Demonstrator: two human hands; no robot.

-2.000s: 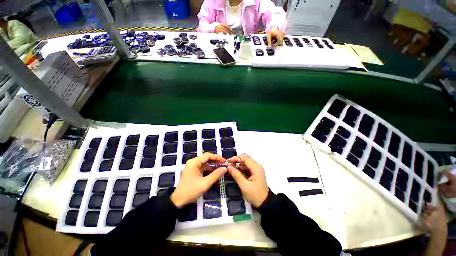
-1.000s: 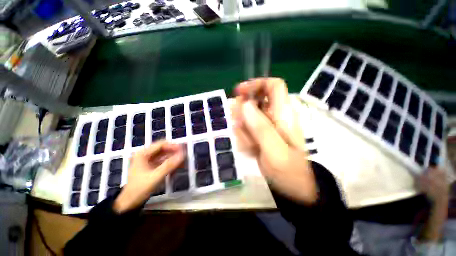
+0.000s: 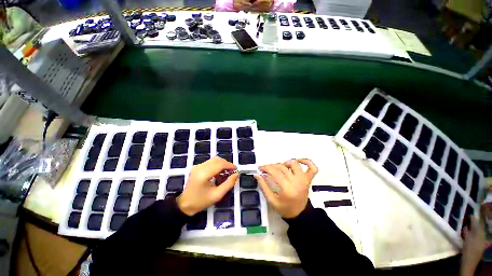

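A white tray [image 3: 162,173] holds black rounded housings [image 3: 250,199] in two long rows of slots. My left hand [image 3: 207,186] is over the tray's right part, thumb and forefinger close together at the divider between the rows. My right hand [image 3: 286,188] is at the tray's right edge, its thumb and forefinger pointing at the left fingertips across a small gap. A housing lies just below this gap. A thin pale line shows between the fingertips; I cannot tell if it is a held piece. The fingers hide several housings.
Two black strips [image 3: 330,188] lie right of the tray. A second tray [image 3: 372,157] is at the right, with a neighbour's hand [image 3: 475,240] at its corner. A green belt [image 3: 216,83] runs behind. Across it are a phone [image 3: 244,40], loose black parts and a person in pink. A clear bag [image 3: 51,161] lies left.
My right hand was raised and blurred to the right of the tray, and has come down to its right edge. My left hand has moved right, and both hands' fingertips are near each other again.
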